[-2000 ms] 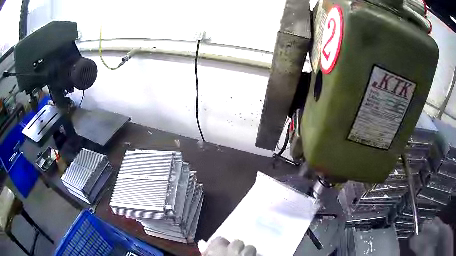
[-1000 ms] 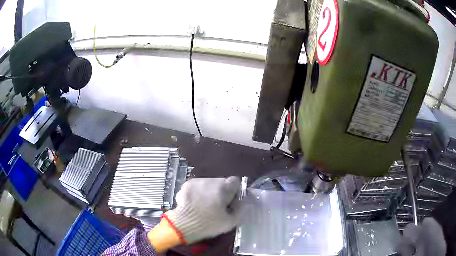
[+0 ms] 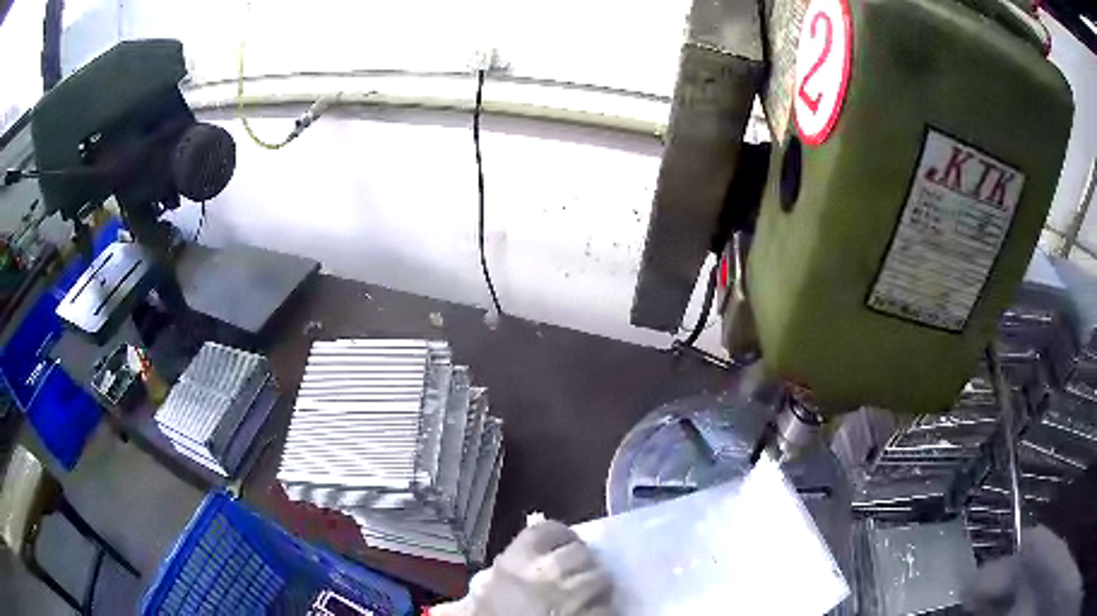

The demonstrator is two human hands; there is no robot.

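Observation:
A heat sink [image 3: 722, 551] lies with its flat bright face up over the front of the round drill table [image 3: 650, 455], turned at an angle. My left hand [image 3: 547, 578], in a greyish-white knit glove, grips its left edge. The chuck [image 3: 796, 421] is above the plate's far corner; I cannot tell whether the tool touches it. My right hand [image 3: 1032, 580], gloved and blurred at the lower right, is at the lower end of the feed handle [image 3: 1008, 463]; its fingers are unclear.
The olive-green drill press head [image 3: 890, 229] fills the upper right. Heat sink stacks stand at left [image 3: 361, 421] and right [image 3: 950, 439]. A blue basket [image 3: 229, 566] is at the lower left. A second drill press [image 3: 114, 132] stands far left.
My left hand has moved down and left of the table. The plate went from tilted, to squared below the chuck, to angled again. My right hand has stayed by the feed handle.

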